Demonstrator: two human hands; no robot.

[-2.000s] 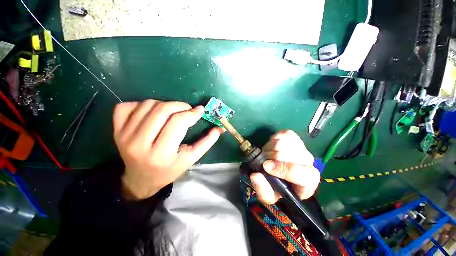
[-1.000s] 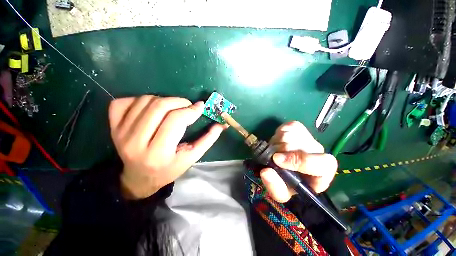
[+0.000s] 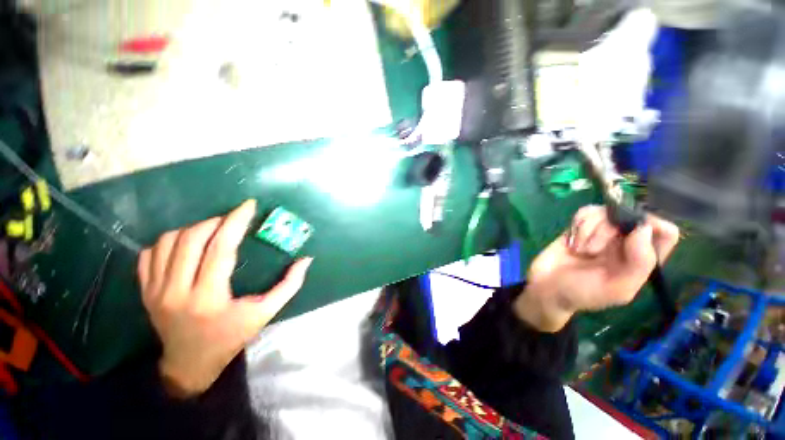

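The small green circuit board lies on the green mat between the spread index finger and thumb of my left hand. A gap shows at the index fingertip; the thumb tip is close to the board's lower corner. The thin solder wire runs from the upper left to the outer edge of my left hand, where the curled fingers hide its end. My right hand, off to the right, is shut on the soldering iron, its blurred barrel pointing up and its tip unclear.
Green-handled cutters and a clear-handled tool lie right of centre. A pale board bears red and black clips. A white adapter is behind. An orange case is at left, a blue rack at lower right.
My right hand has taken the soldering iron off the board and far to the right. My left finger and thumb have spread from the board. The view has swung right and is blurred.
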